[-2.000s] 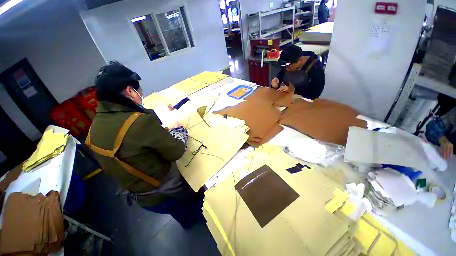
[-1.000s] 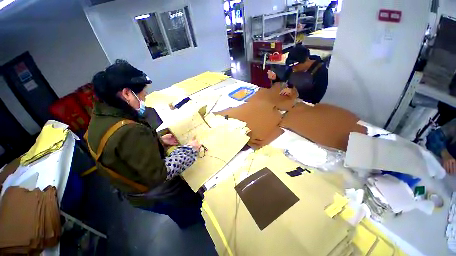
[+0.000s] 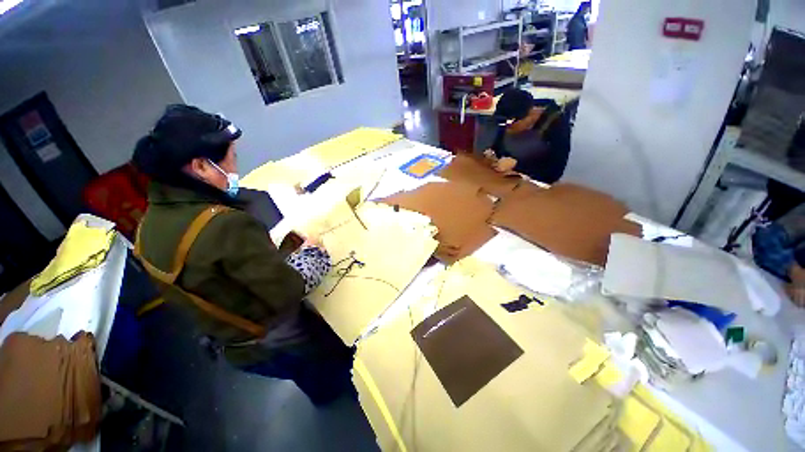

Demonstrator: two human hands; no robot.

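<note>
Neither of my hands is in the picture. Nearest in front of me a thick stack of khaki cut panels (image 3: 530,380) lies on the white table. A dark brown square piece (image 3: 466,350) lies flat on it, with a pale line near its top edge. A small black piece (image 3: 522,304) lies on the stack behind the square. A thin string (image 3: 414,380) runs across the stack left of the square. Yellow cut panels (image 3: 658,419) show at the stack's right side.
A person (image 3: 216,256) stands at the left by another khaki stack (image 3: 379,256) with dark string on it. Rust-brown panels (image 3: 565,216) lie mid-table, a second person (image 3: 537,132) behind them. A grey-white board (image 3: 662,269) and white scraps (image 3: 684,335) lie right. A blue tray (image 3: 424,165) is farther back.
The person at the left has drawn their hands back from the string on their stack. The person behind the rust-brown panels has bent lower, hands together. The nearest stack looks unchanged.
</note>
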